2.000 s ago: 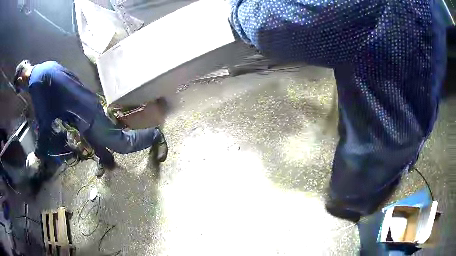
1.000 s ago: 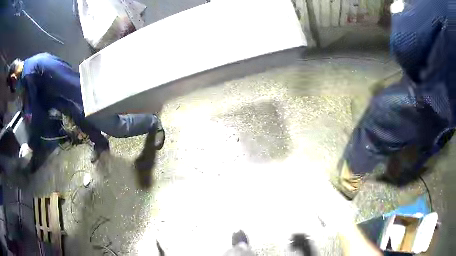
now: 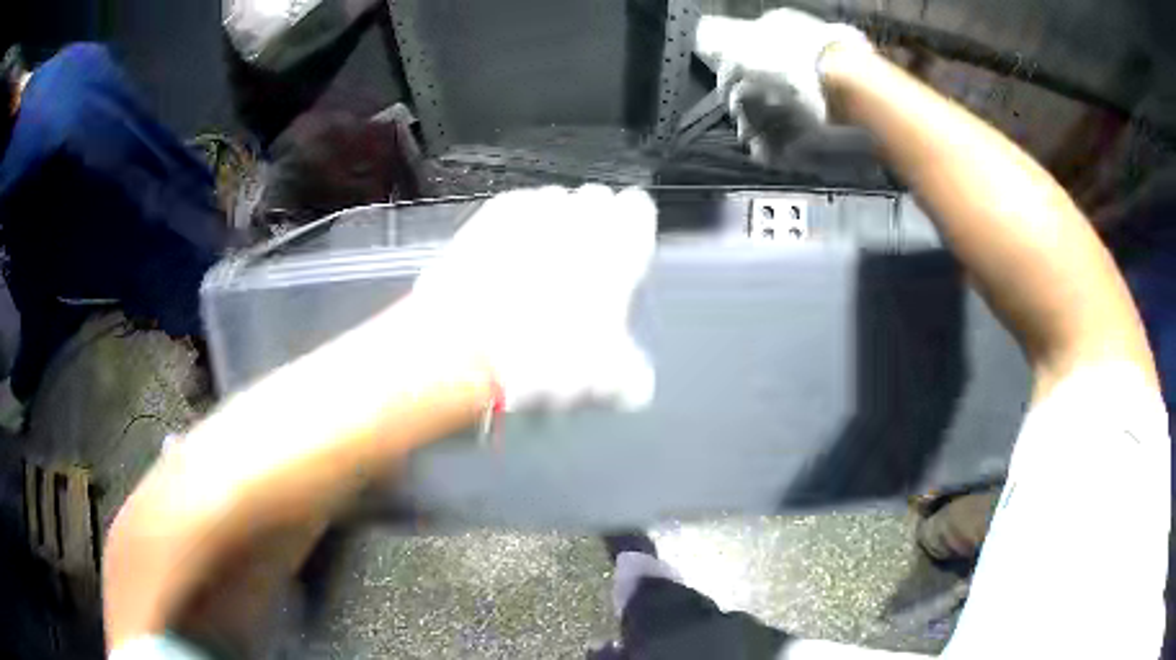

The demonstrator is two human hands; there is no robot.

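A large grey sheet-metal housing (image 3: 748,374) lies across the view in front of me. Its far rim shows brackets and a small plate with round holes. My left hand (image 3: 555,303), in an overexposed white glove with a red cuff edge, is over the housing's upper left part, its fingers towards the far rim. Glare hides whether it grips. My right hand (image 3: 774,77), also in a white glove, is raised beyond the far rim with its fingers partly spread. Nothing shows in it.
A person in dark blue (image 3: 97,194) is close at the left. Perforated metal framing (image 3: 419,77) stands behind the housing. A pale bag (image 3: 277,26) is at the top left, and a wooden pallet (image 3: 58,516) lies at the lower left. A shoe (image 3: 954,526) shows at the lower right.
Both my gloved hands have come into view. A grey housing now fills the middle in front of me. The large pale panel and the open carton are out of view.
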